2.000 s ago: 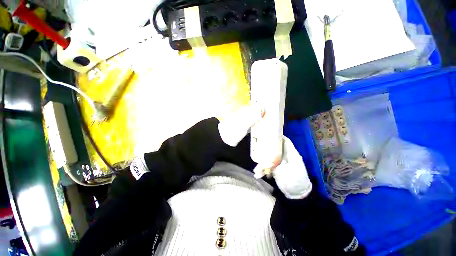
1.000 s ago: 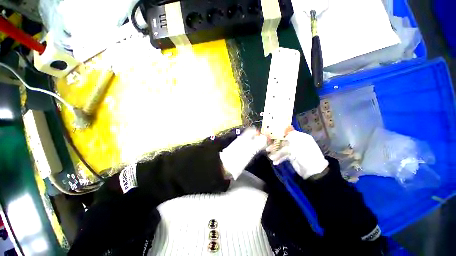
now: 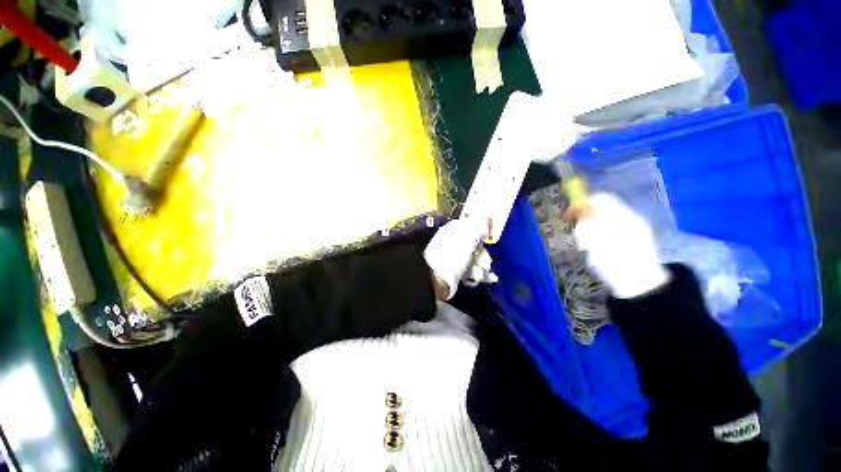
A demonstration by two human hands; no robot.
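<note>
A white power strip [image 3: 503, 171] slants up and away, sockets facing up. My gloved left hand [image 3: 458, 251] is shut on its near end; a small pale bundle hangs beside the fingers. My gloved right hand [image 3: 616, 241], blurred, is over the blue bin. It is closed around a blurred tool with a yellowish part [image 3: 576, 191] showing at the fingertips; the handle is hidden. A bright white blur lies between this tool and the strip's far end, its outline unclear.
Blue bin [image 3: 738, 166] with socket strips, cords and plastic bag at right. Black socket block [image 3: 406, 23] taped behind the yellow mat [image 3: 369, 120]. Tan stick [image 3: 175, 147] and white lead on the mat's left. Red-handled fixture [image 3: 90, 90] rear left. Another white strip [image 3: 57, 244] far left.
My right hand has let go of the strip and moved right. The dark-handled tool has left its place by the white sheet. The strip, now in my left hand only, tilts further right.
</note>
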